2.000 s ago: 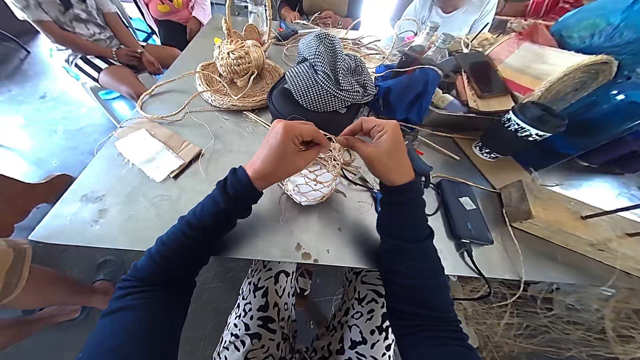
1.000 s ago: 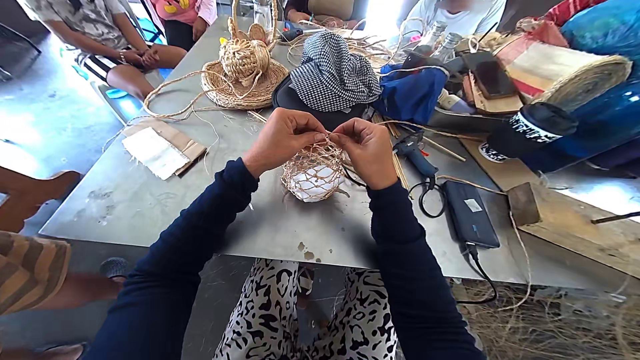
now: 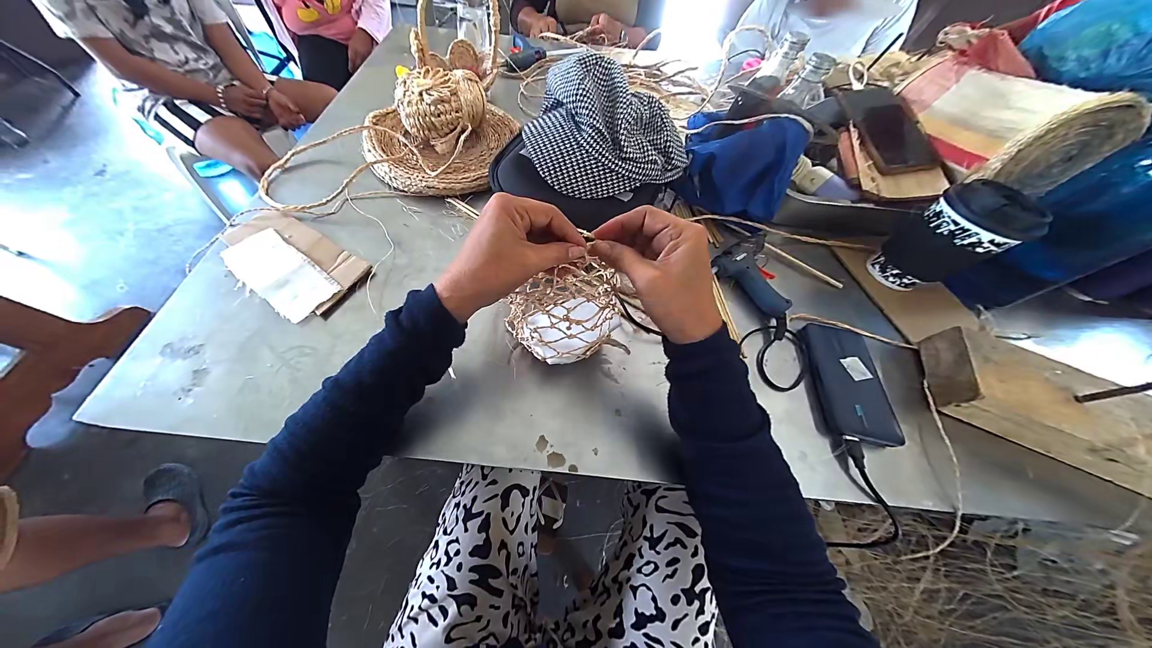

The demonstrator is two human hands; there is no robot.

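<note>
A knotted net pouch of natural fibre cord (image 3: 569,317) with something white inside rests on the grey table (image 3: 360,387). At its upper edge, my left hand (image 3: 517,252) pinches the cord between thumb and index finger. Close beside it, nearly touching, my right hand (image 3: 661,265) pinches the same cord strand. The fingertips partly hide the knot or strand between them. Just right of my right hand lies a dark glue gun (image 3: 754,283) on thin sticks, its cable looped below.
A woven straw hat (image 3: 441,148), a checked cloth hat (image 3: 601,126) and a blue cloth (image 3: 747,166) lie beyond my hands. To the right are a black power bank (image 3: 849,382), a patterned cup (image 3: 958,234) and a wooden block (image 3: 949,364). Other people sit around the table.
</note>
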